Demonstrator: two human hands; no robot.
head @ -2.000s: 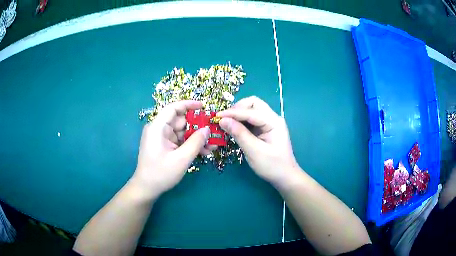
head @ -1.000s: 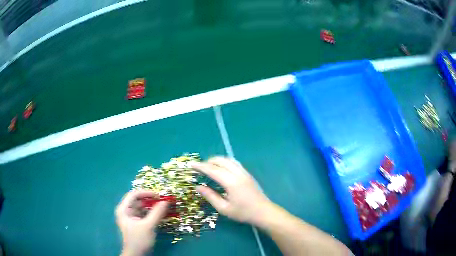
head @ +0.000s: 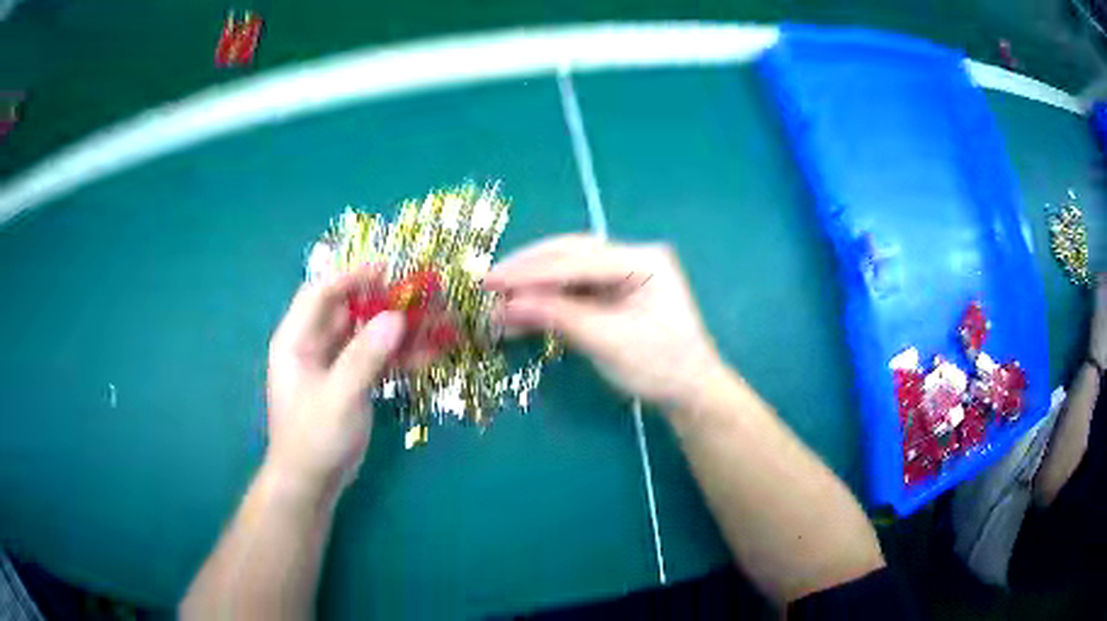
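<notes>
A bright red plate [head: 419, 318], blurred, is held by my left hand [head: 325, 364] over the loose parts pile. A gold-yellow spot shows on its upper part. My right hand [head: 619, 318] is just to the right of the plate, its thumb and fingertips close together over the pile's right side. Blur hides whether a small part is between them. The pile of gold and silver-coloured parts [head: 455, 224] lies on the green table beyond and beneath my hands.
A blue tray [head: 941, 170] stands at the right, with several red pieces [head: 941, 419] at its near end. A red piece [head: 239, 40] lies beyond the white edge strip [head: 401, 63]. Another small parts pile [head: 1068, 240] and a person's arm [head: 1074, 412] are at the far right.
The camera view has tilted down again, so the pile and tray sit higher in the picture. My right thumb and fingers, apart over the pile before, are now close together beside the plate.
</notes>
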